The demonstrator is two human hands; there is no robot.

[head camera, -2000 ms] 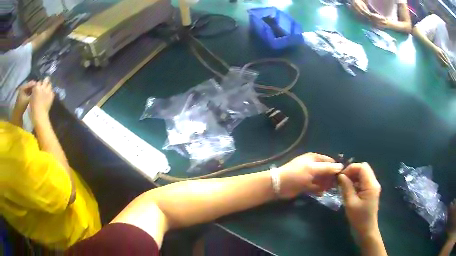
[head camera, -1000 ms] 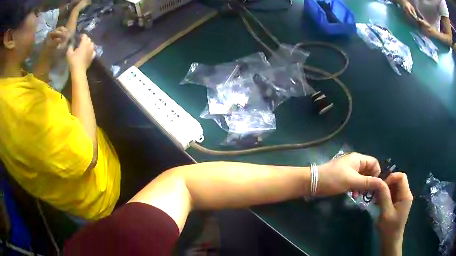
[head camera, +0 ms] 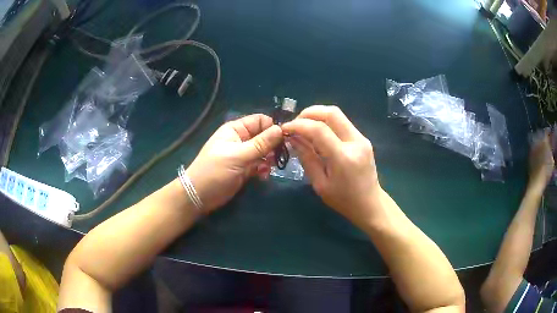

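A short dark coiled cable (head camera: 281,158) with a silvery plug (head camera: 289,105) is between my two hands at the middle of the view. My left hand (head camera: 235,153) pinches it from the left with thumb and fingers. My right hand (head camera: 336,159) pinches it from the right, fingertips touching the left ones. A clear bag (head camera: 287,169) shows below and behind the fingers; whether a hand holds it is hidden. The cable's middle is partly covered by my fingertips.
A loose heap of clear bags (head camera: 98,131) lies left, beside a grey-brown cord (head camera: 215,92) and its dark plug (head camera: 175,79). A white power strip (head camera: 36,198) is at lower left. Overlapping bags (head camera: 443,119) lie right. Another person's arm (head camera: 519,232) is far right, a yellow sleeve lower left.
The view has swung right, so the left heap, cord and power strip sit further left and the right bags are fully in view. Both hands still hold the cable, now at mid-view.
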